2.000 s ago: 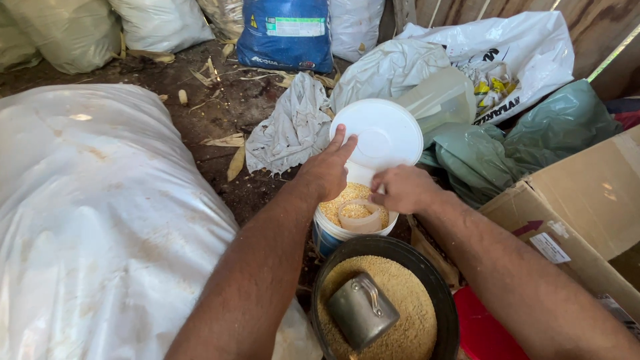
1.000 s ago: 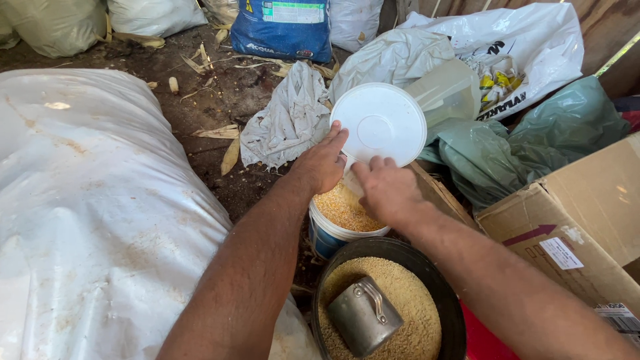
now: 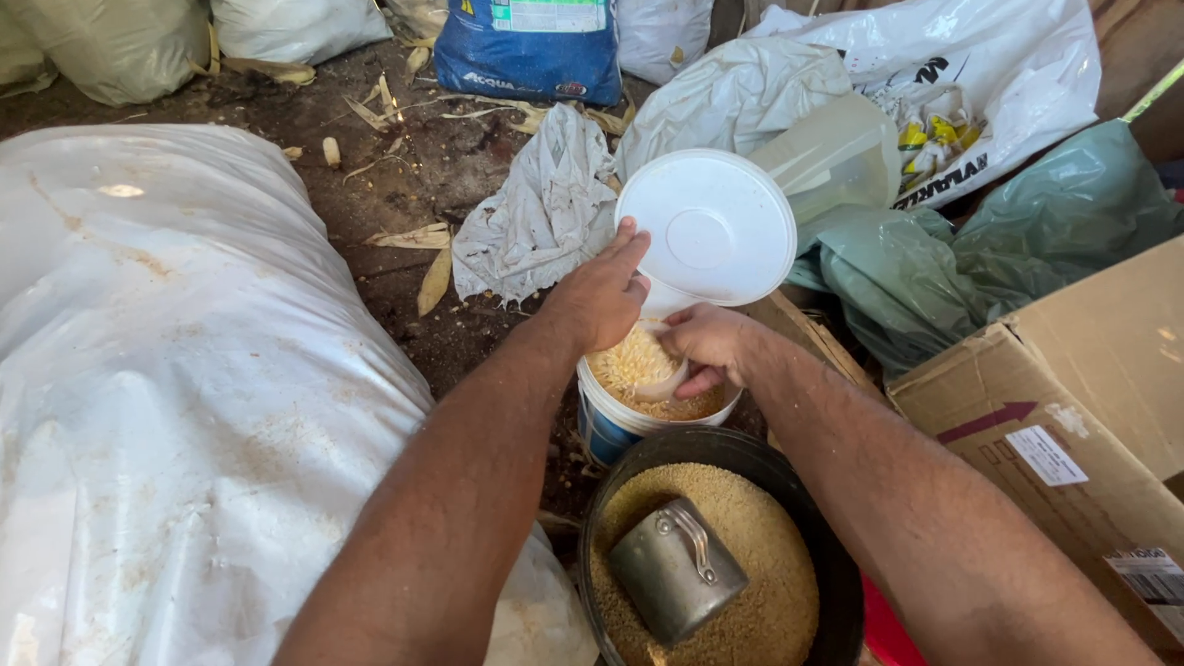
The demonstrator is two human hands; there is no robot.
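My left hand [image 3: 606, 291] holds the round white plastic lid [image 3: 708, 229] tilted up behind a white-and-blue plastic bucket [image 3: 606, 427]. In the bucket lies yellow grain [image 3: 708, 407]. My right hand [image 3: 717, 347] grips a small translucent cup [image 3: 668, 381] heaped with pale kernels, just above the grain at the bucket's mouth. Nearer to me stands a black tub [image 3: 846, 555] of coarse tan meal [image 3: 749, 518], with a metal mug [image 3: 675, 573] lying tipped on the meal.
A large white sack [image 3: 185, 370] fills the left. An open cardboard box [image 3: 1017, 435] and green plastic bags [image 3: 925, 277] are at the right. A crumpled grey-white bag [image 3: 546, 208], a translucent container [image 3: 832, 157] and a blue sack [image 3: 527, 55] lie or stand beyond the bucket.
Two seconds ago the cup lay on the grain in the bucket; now it is full of kernels in my right hand. My left hand has kept the lid raised.
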